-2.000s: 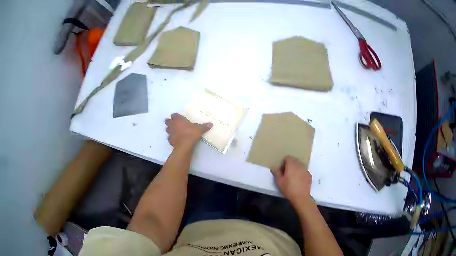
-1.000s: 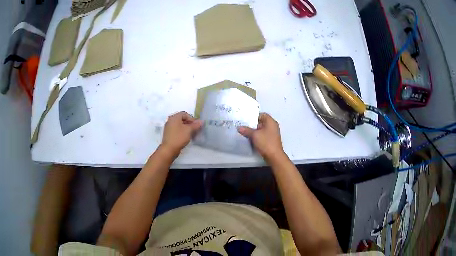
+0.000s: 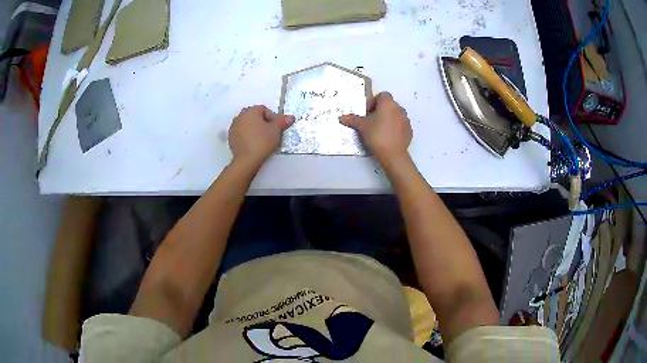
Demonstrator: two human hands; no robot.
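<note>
The silver five-sided metal template [image 3: 323, 131], with handwriting on it, lies flat on a khaki pocket piece [image 3: 369, 86]. The khaki cloth shows as a narrow border along the pointed top and the upper sides. My left hand [image 3: 259, 133] holds the left side of the template, thumb on its face. My right hand [image 3: 383, 126] holds the right side, thumb on its face. The fingers of both hands are curled at the template's edges.
The steam iron [image 3: 475, 106] stands at the right by its dark rest [image 3: 507, 60], with blue hoses [image 3: 570, 152] behind. Khaki piles lie at the far edge [image 3: 333, 13] and far left [image 3: 142, 30]. A small grey template [image 3: 98, 115] and a fabric strip [image 3: 89, 60] lie left.
The metal template, tilted above the cloth before, now lies flat and lined up on it. Both hands have moved forward with it. The view has shifted, and the scissors are out of the picture.
</note>
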